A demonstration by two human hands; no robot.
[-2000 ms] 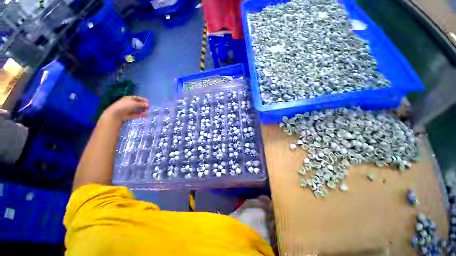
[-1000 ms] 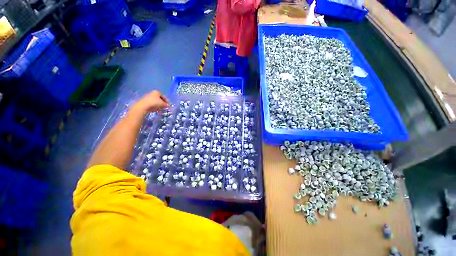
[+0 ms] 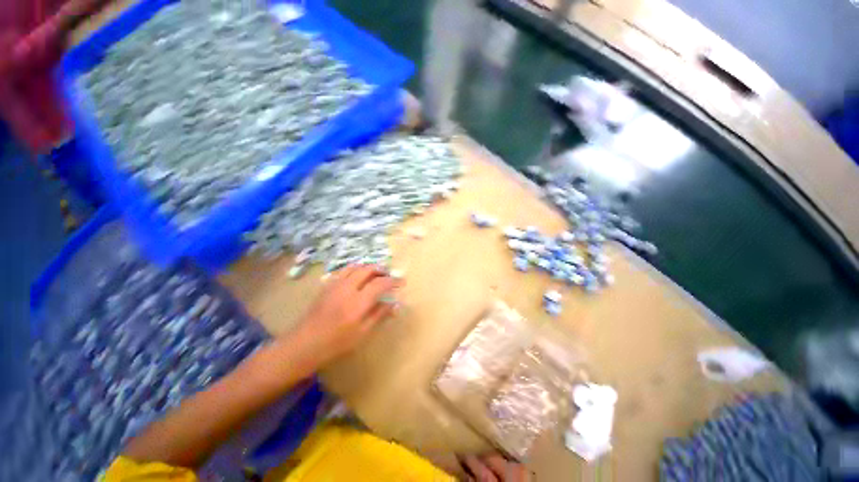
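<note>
My left hand (image 3: 356, 311) is at the near edge of the pile of pale cups (image 3: 377, 193) on the bench, fingers bent; a small pale piece may be at its fingertips, but blur hides its grip. My right hand (image 3: 494, 468) is cut off by the bottom edge, only fingers showing. A clear plastic sheet (image 3: 499, 362) lies in front of it, with a white scrap (image 3: 591, 421) beside it. Loose blue-and-white pieces (image 3: 556, 256) lie at the far edge of the bench (image 3: 424, 292).
A blue bin (image 3: 160, 231) full of pale cups stands at upper left. The clear tray of pieces (image 3: 141, 348) is at lower left. A dense blue-grey pile (image 3: 744, 442) is at lower right, near a white bottle-like item (image 3: 733, 362). A green belt (image 3: 678, 245) runs behind, with a whitish bag (image 3: 622, 122).
The view has swung right towards the bench. My left hand has moved from the clear tray to the cup pile. My right hand's fingers and the plastic sheet have come into view.
</note>
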